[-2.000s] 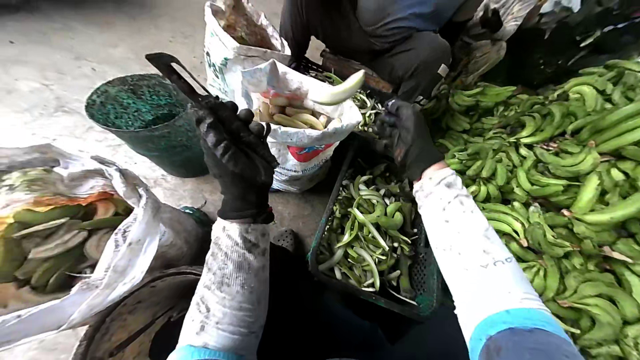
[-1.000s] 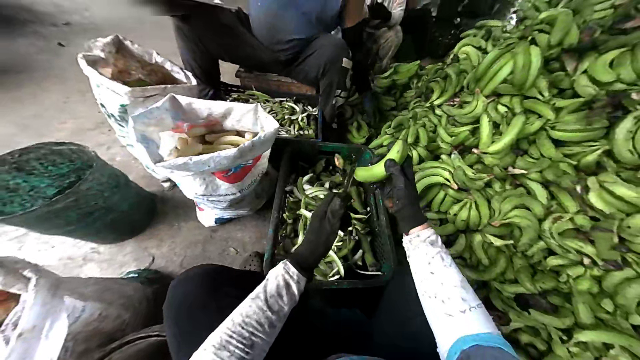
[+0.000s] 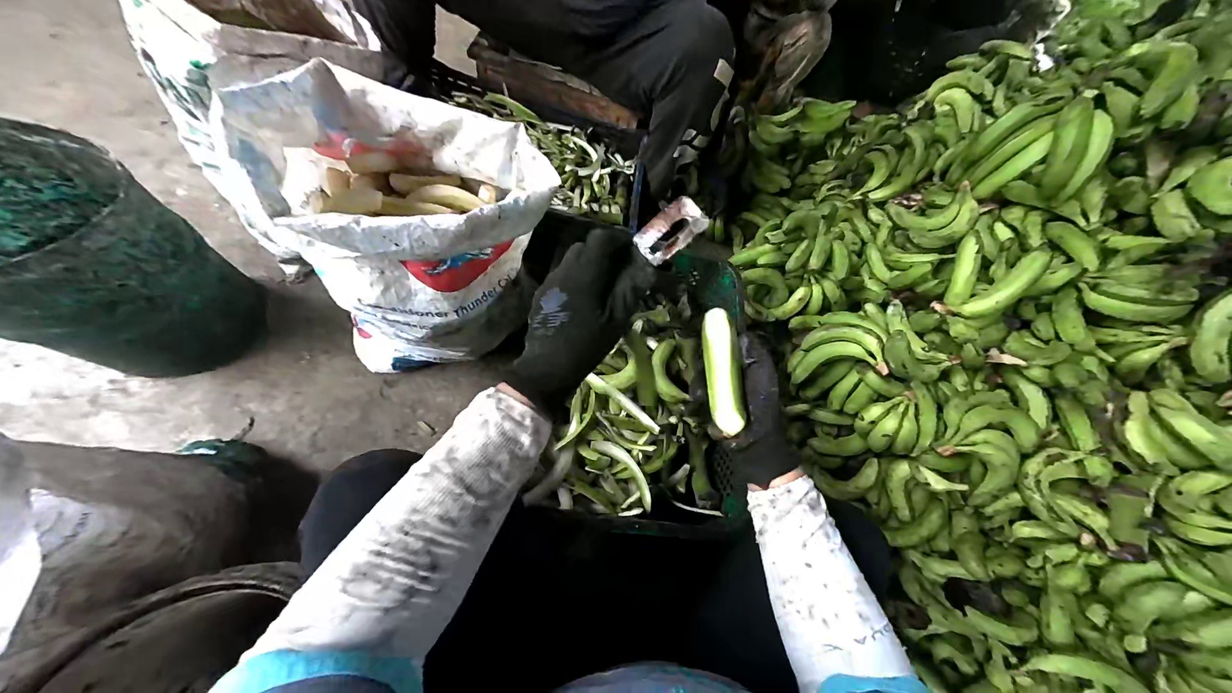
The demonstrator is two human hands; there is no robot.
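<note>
My left hand (image 3: pixel 582 313), in a dark glove, is closed round a peeling tool (image 3: pixel 671 231); its pale, dirty head with a dark slot sticks out past the fingers. A partly peeled green plantain (image 3: pixel 722 372) lies upright against the palm and fingers of my right hand (image 3: pixel 765 409), also gloved, its pale flesh facing up. Both hands are over a dark green plastic crate (image 3: pixel 731 289) that holds peel strips (image 3: pixel 621 452). The tool's head is above the plantain's upper end, apart from it.
A white woven sack (image 3: pixel 385 255) of peeled plantains stands ahead left, beside a green bin (image 3: pixel 125 260). Green plantains (image 3: pixel 1001 385) form a large heap at the right. Another person (image 3: pixel 626 58) sits beyond the crate, near a second crate of peels (image 3: pixel 587 168).
One second ago the plantain was green-skinned on the side in view; now pale flesh shows. Two seconds ago the hands were raised and apart, with no plantain in the right hand.
</note>
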